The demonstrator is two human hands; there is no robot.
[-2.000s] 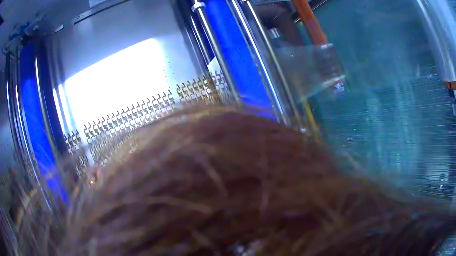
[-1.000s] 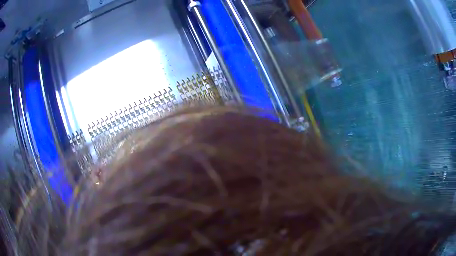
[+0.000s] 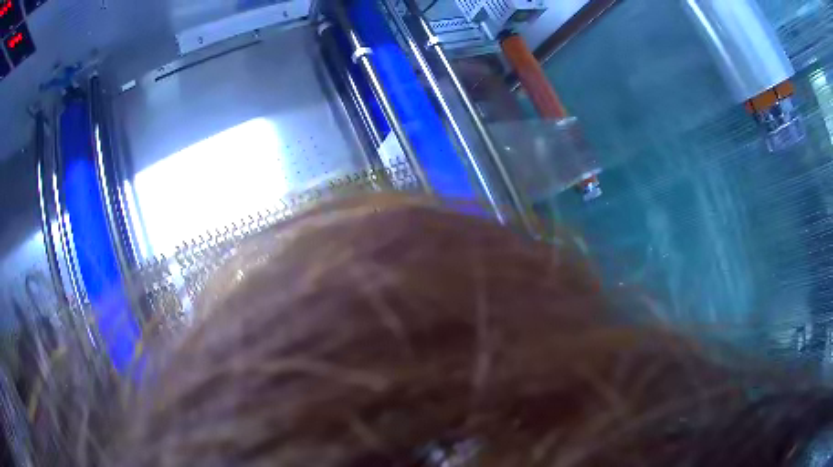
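Note:
Hair fills the lower middle of the view and hides what lies under it. Neither my left hand nor my right hand can be seen. A row of small metal parts (image 3: 247, 228) runs slantwise across the steel plate (image 3: 311, 119), just above the hair, and looks blurred. The plate has a strong white glare. A blue strip (image 3: 89, 228) stands at its left and another blue strip (image 3: 416, 109) at its right, both with chrome rods beside them.
Red digits show on a black display (image 3: 14, 41) at the upper left. At the upper right are a white box (image 3: 511, 11), an orange-brown tube (image 3: 537, 80) with a metal end, and a thick silver sleeve (image 3: 744, 46) with an orange end. A blue-green surface (image 3: 676, 219) lies at the right.
The whole view has shifted, so the machine sits lower in the picture. The red digits and white box have come into view. The hair covers more of the parts row.

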